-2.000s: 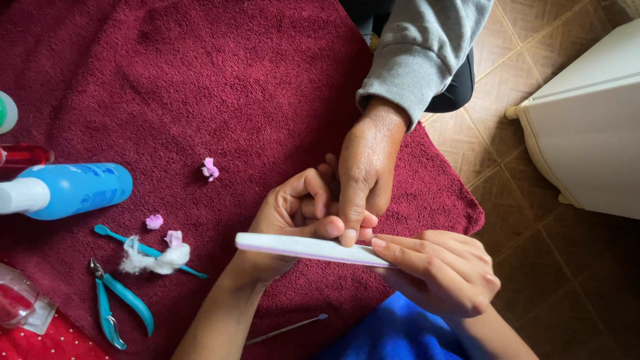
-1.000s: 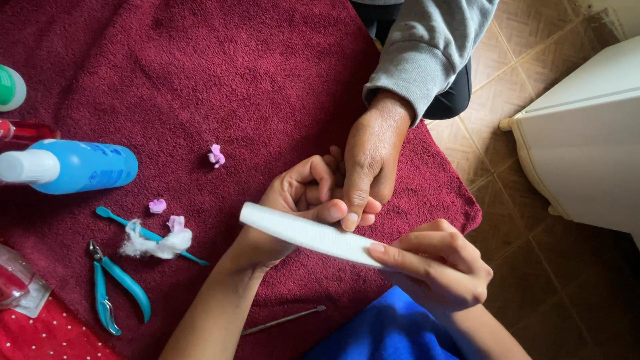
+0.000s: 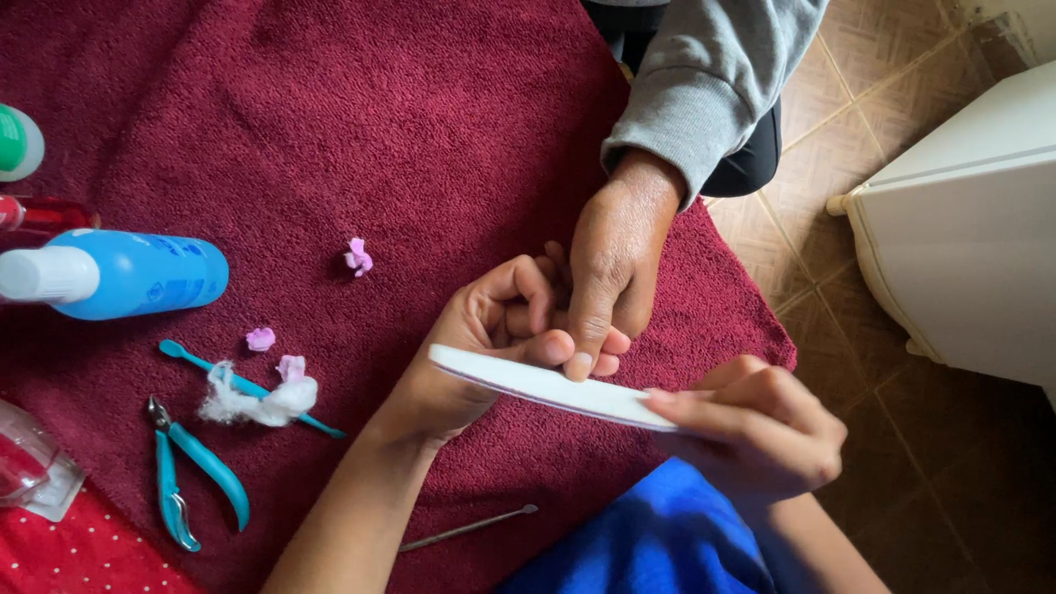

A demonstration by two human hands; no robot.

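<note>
My left hand [image 3: 487,346] holds the fingers of another person's hand [image 3: 619,256], which comes in from the top in a grey sleeve. That person's thumb points down toward me, its nail against or just behind the edge of a white nail file [image 3: 540,388]. My right hand [image 3: 751,429] grips the file's right end between thumb and fingers. The file slants down to the right, its left end in front of my left hand. Below my left hand, a thin metal manicure tool [image 3: 470,528] lies on the dark red towel [image 3: 272,140].
On the left lie a blue bottle with a white cap [image 3: 140,274], teal cuticle nippers [image 3: 198,470], a teal stick tool [image 3: 202,360] under cotton wool [image 3: 264,400], and pink scraps [image 3: 358,257]. A white piece of furniture [image 3: 965,223] stands on the tiled floor at right.
The file has tilted, showing more of its white face than two seconds ago, and its left end has moved to the right. My left hand keeps hold of the other person's fingers.
</note>
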